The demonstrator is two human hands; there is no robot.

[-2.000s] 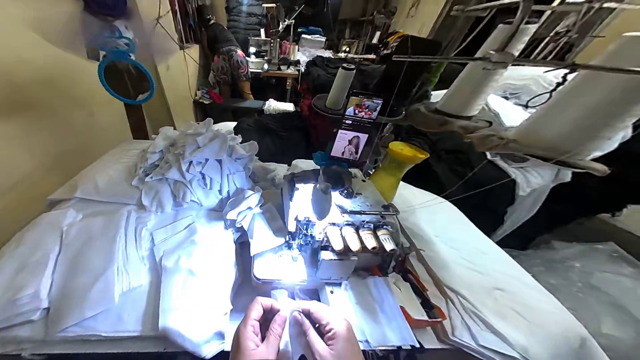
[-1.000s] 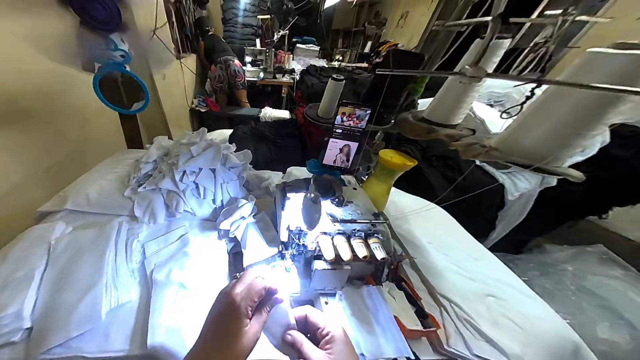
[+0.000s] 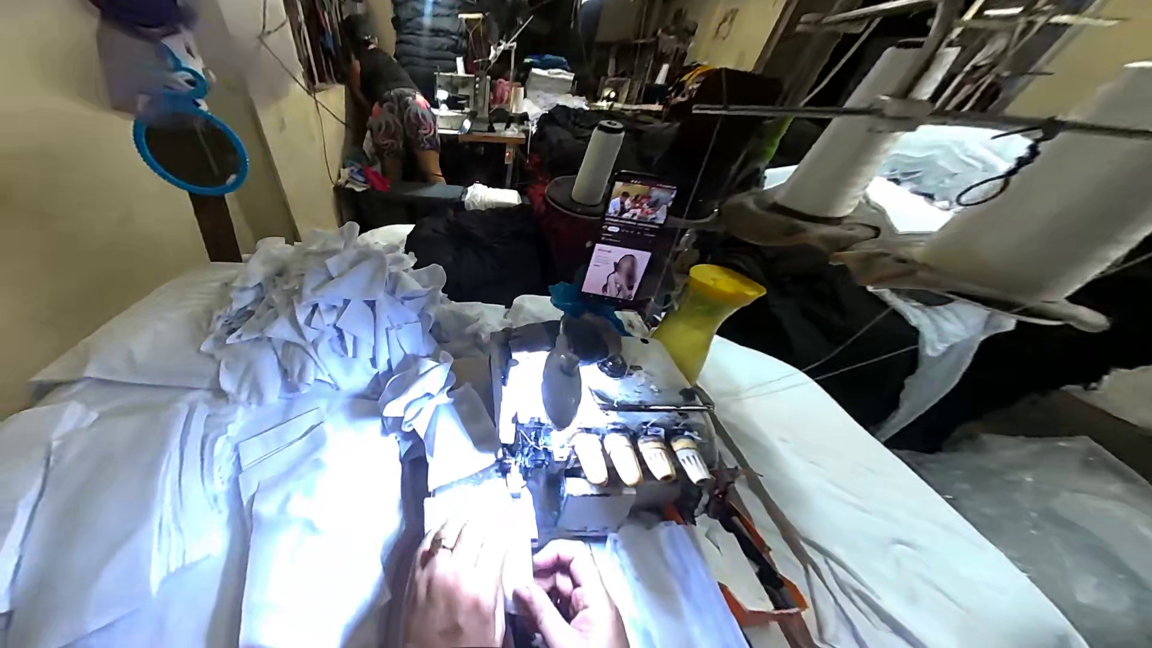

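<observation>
An overlock sewing machine (image 3: 621, 387) stands before me, its needle area brightly lit. My left hand (image 3: 459, 580) lies spread on a white fabric piece (image 3: 477, 513) at the machine's front left. Close beside it, my right hand (image 3: 571, 594) pinches the edge of the white fabric between thumb and fingers. Joined white pieces (image 3: 459, 432) hang at the left of the needle area. Folded white fabric (image 3: 666, 585) lies to the right of my right hand. Glare hides the fabric's edge near the presser foot.
Stacked white fabric (image 3: 315, 531) and a heaped white pile (image 3: 333, 315) lie left. Behind the machine are a phone (image 3: 625, 238) and a yellow holder (image 3: 706, 315). Large thread cones (image 3: 855, 135) stand at right. An orange tray (image 3: 765, 612) sits beside the machine. A person (image 3: 396, 108) bends over farther back.
My left hand has gone from gripping the fabric near the needle to lying on it. My right hand stays close by at the fabric's edge.
</observation>
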